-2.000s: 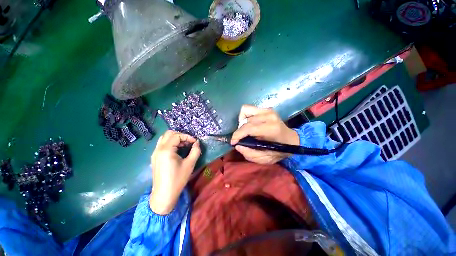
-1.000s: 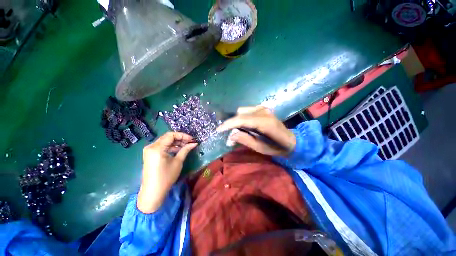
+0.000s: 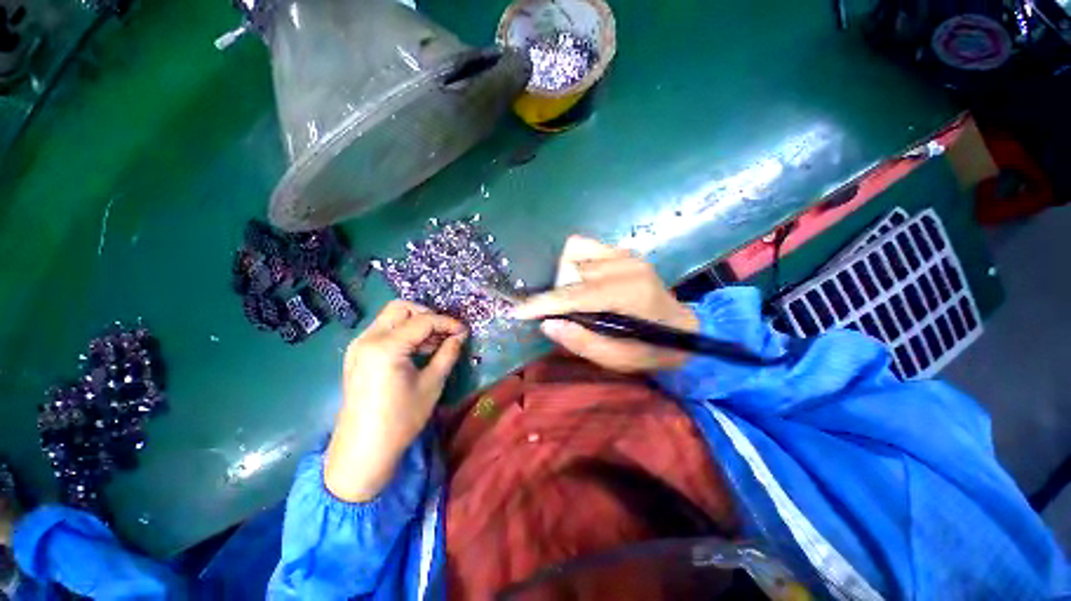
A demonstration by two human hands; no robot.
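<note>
My right hand (image 3: 617,308) holds a black pen-like soldering iron (image 3: 658,333), its thin tip pointing left over the near right side of a glittering silvery-purple batch of small components (image 3: 449,268). My left hand (image 3: 397,382) is at the batch's near edge with thumb and forefinger pinched together. Whatever lies between the fingertips is too small and hidden to tell. A pile of matt black ribbed pieces (image 3: 294,282) lies left of the batch.
A grey translucent funnel hood (image 3: 364,112) stands behind the batch. Beside it is a yellow-sided cup (image 3: 552,108) with silvery bits. Another dark pile (image 3: 100,411) lies far left, near a blue sleeve (image 3: 88,554). A slotted white panel (image 3: 887,299) is beyond the bench edge at right.
The iron, hidden under my right hand one second ago, shows clearly again, pointing at the batch. My left hand has shifted only slightly. The neighbour's sleeve at lower left has moved.
</note>
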